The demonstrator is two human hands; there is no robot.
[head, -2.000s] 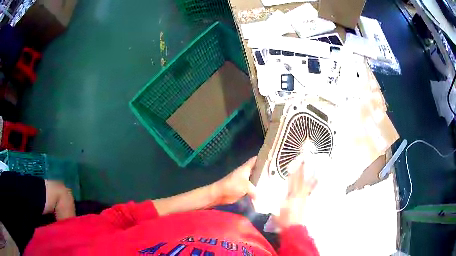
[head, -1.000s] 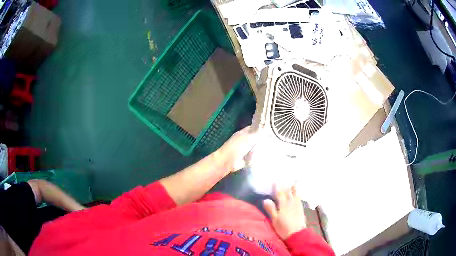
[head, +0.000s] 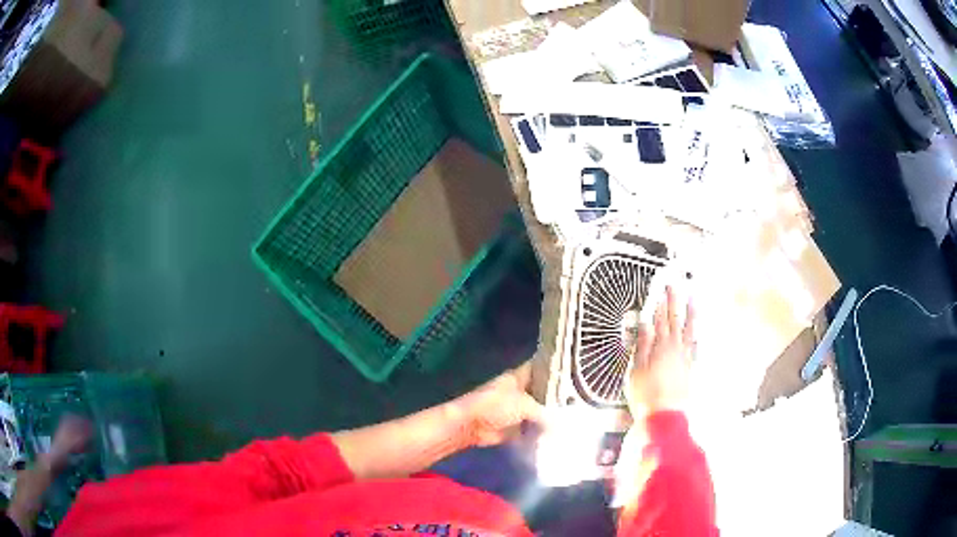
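A tan box-shaped fan unit [head: 603, 330] stands at the near edge of the bench with its round slatted grille facing up. A handle slot shows at its far end. My left hand [head: 504, 407] grips the lower left side of the unit. My right hand [head: 661, 341] lies flat on the right part of the grille with its fingers pointing away from me. Strong glare washes out the lower end of the unit and its right side, so I cannot tell whether a cloth is under the right hand.
A green mesh crate [head: 362, 220] with a cardboard sheet sits on the floor to the left. White label sheets [head: 572, 163] lie beyond the fan. A grey strip [head: 829, 336] and white cable [head: 863, 367] are at right. Another person's hand [head: 68, 441] shows lower left.
My right hand has moved from below the unit up onto the grille. The fan sits lower in view than a second ago. The white bottle has left the view.
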